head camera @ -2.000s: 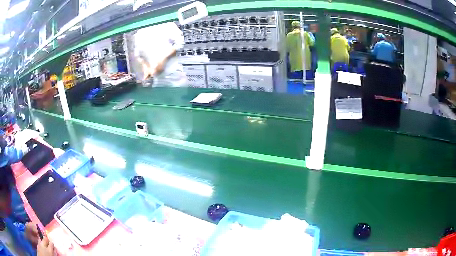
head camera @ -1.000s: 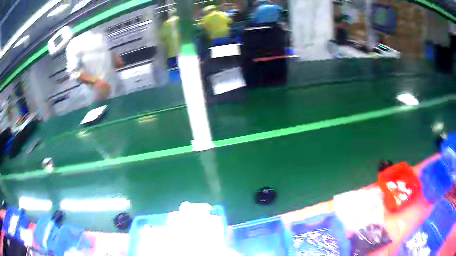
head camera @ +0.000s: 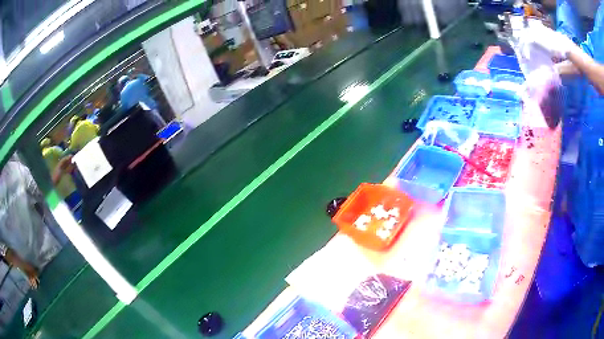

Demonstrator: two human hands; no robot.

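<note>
Neither of my hands is in the picture. Nearest in front of me is the blue metal-piece bin (head camera: 301,322), cut off by the bottom edge, with tiny silvery pieces inside. A clear bag with dark contents (head camera: 374,301) lies right of it. The red-orange bin (head camera: 374,216) holds several white pieces. A long blue bin (head camera: 469,242) right of it holds white pieces at its near end.
A blue bin (head camera: 430,173), a patch of small red parts (head camera: 489,162) and more blue bins stand farther along the red-pink bench (head camera: 530,232). A blue-clad person (head camera: 586,152) with white gloves is at upper right. Black round pieces (head camera: 210,324) sit on the green belt (head camera: 265,238).
The view has swung to the right. The large bin of white parts has left the picture. The red-orange bin now shows near the middle, and the right-hand bench and worker have come into view.
</note>
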